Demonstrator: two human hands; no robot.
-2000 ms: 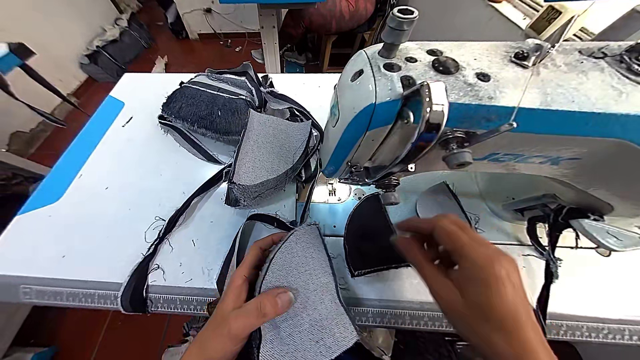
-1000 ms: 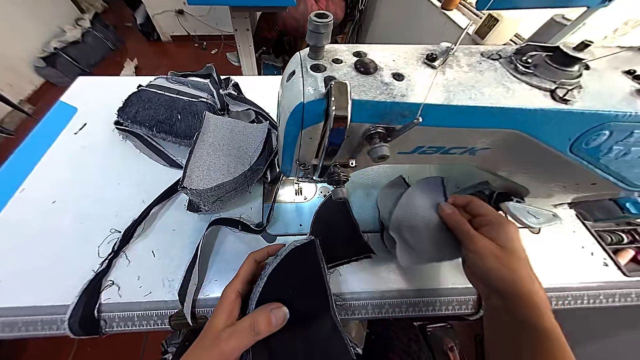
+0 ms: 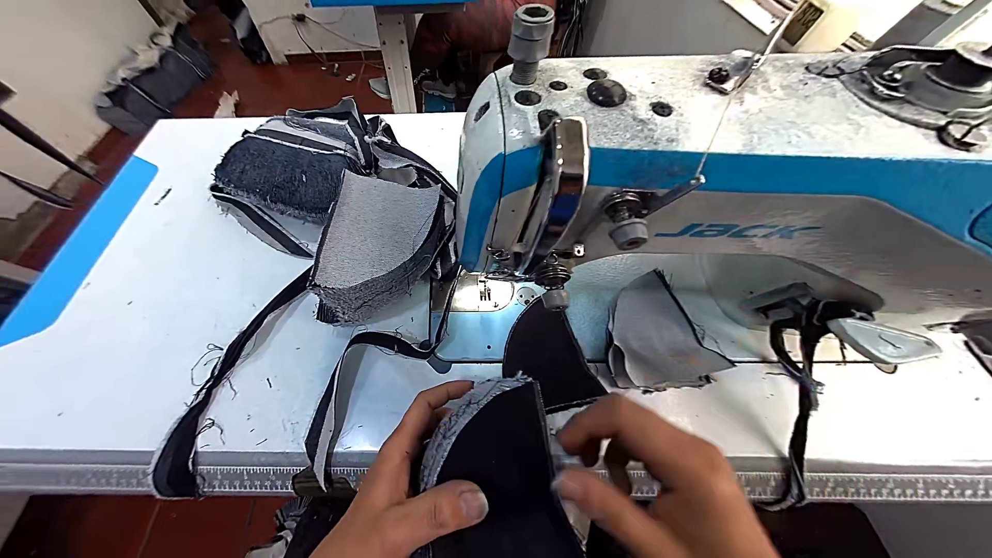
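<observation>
My left hand (image 3: 418, 496) grips a dark curved denim panel (image 3: 500, 465) with a frayed grey edge, held over the table's front edge. At the panel's right side is my right hand (image 3: 659, 480), its thumb and fingers apart; whether it touches the cloth is unclear. A black fabric piece (image 3: 546, 349) lies just behind, by the presser foot area of the Jack sewing machine (image 3: 697, 186). Grey wedge-shaped pieces (image 3: 659, 333) rest under the machine arm. Left of the needle sits a stack of grey denim panels (image 3: 376, 232).
Bundled dark denim pieces (image 3: 287, 174) lie behind the stack. Long fabric strips (image 3: 209, 395) trail to the table's front edge, where a measuring tape (image 3: 256, 480) runs. Another strip (image 3: 802, 418) hangs from the knee of cloth near the machine's lever (image 3: 883, 341).
My right hand has moved left from the grey pieces under the machine arm, which it held a second ago, to beside the dark panel. It has let those pieces go.
</observation>
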